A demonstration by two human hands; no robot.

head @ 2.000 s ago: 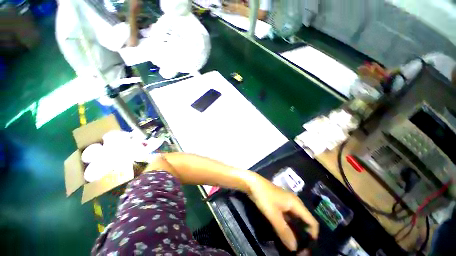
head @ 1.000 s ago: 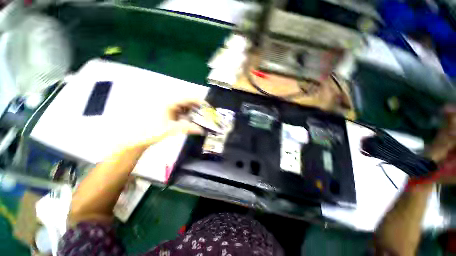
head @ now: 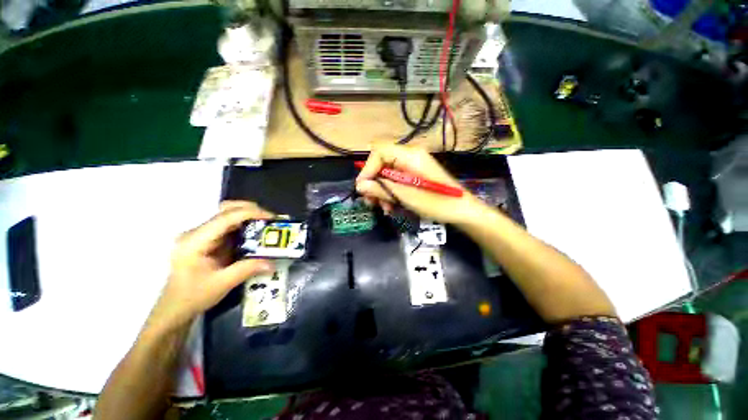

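My left hand (head: 209, 261) holds a small circuit board (head: 277, 239) with a yellow transformer block between thumb and fingers, above the left part of the black fixture panel (head: 344, 320). My right hand (head: 402, 184) holds a red pen-shaped tool (head: 422, 182) that points up and left. A thin dark cable hangs by the right fingers, and a dark piece lies near the board's right edge. White sockets (head: 427, 275) are fixed on the panel, and another socket (head: 265, 297) is below the circuit board. A green display board (head: 353, 217) lies between the hands.
A beige instrument (head: 361, 61) with a plugged black cord stands behind on a wooden board (head: 287, 135), with a red piece (head: 323, 107). A phone (head: 23, 262) lies on the left white sheet (head: 98, 246). A white charger (head: 677, 197) is at right. Small units (head: 566, 88) lie on the green belt.
The view has swung to centre on the panel. My left hand now holds the board steady over the panel's left side. My right hand has come in from the far right with the red tool.
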